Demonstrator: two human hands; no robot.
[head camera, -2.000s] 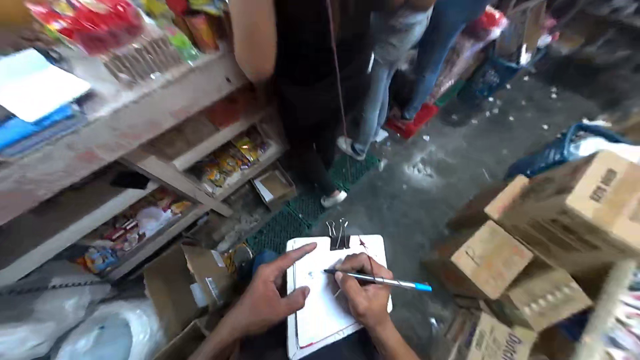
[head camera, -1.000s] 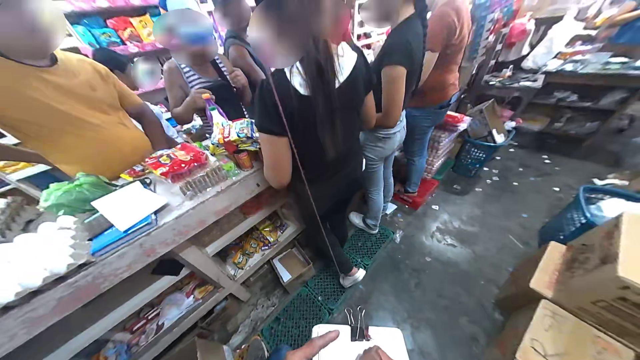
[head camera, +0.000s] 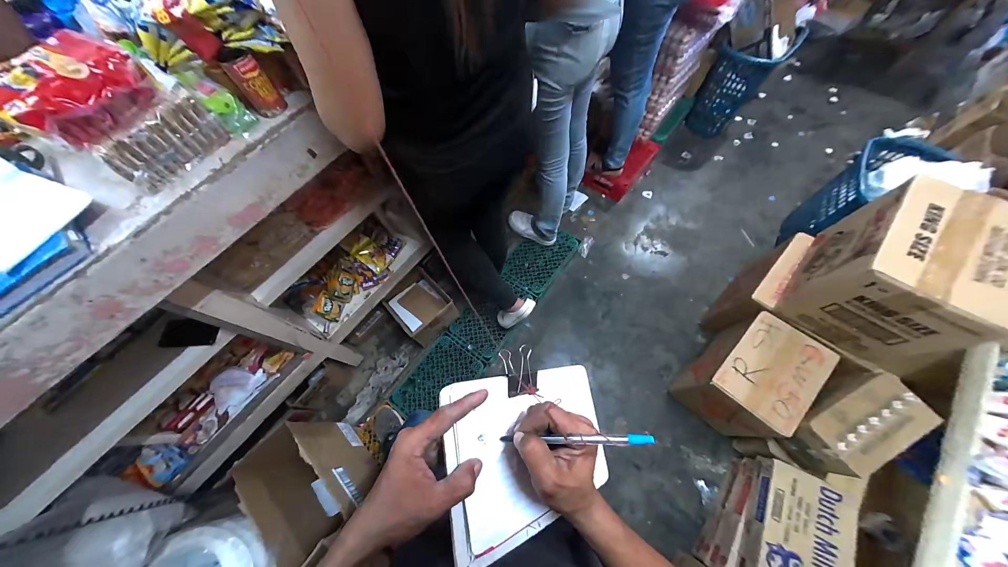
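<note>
A white writing pad (head camera: 504, 504) lies at the bottom centre, with a black binder clip (head camera: 521, 383) on its top edge. My right hand (head camera: 557, 461) is closed on a ballpoint pen with a light blue end (head camera: 630, 439), its tip at the paper near a small mark. My left hand (head camera: 425, 465) rests at the pad's left edge, thumb and index finger spread apart over the paper. Whether its other fingers grip the pad's edge from below is hidden.
A worn wooden counter (head camera: 197, 213) with packaged goods runs along the left, above shelves. People stand beside it on green plastic crates (head camera: 449, 362). Stacked cardboard boxes (head camera: 776, 374) and a blue plastic basket (head camera: 827, 189) are at the right. An open carton (head camera: 315, 472) sits at lower left.
The view tilted up toward the people one second ago and is back down on the pad now. The pen is in my right hand two seconds ago and now.
</note>
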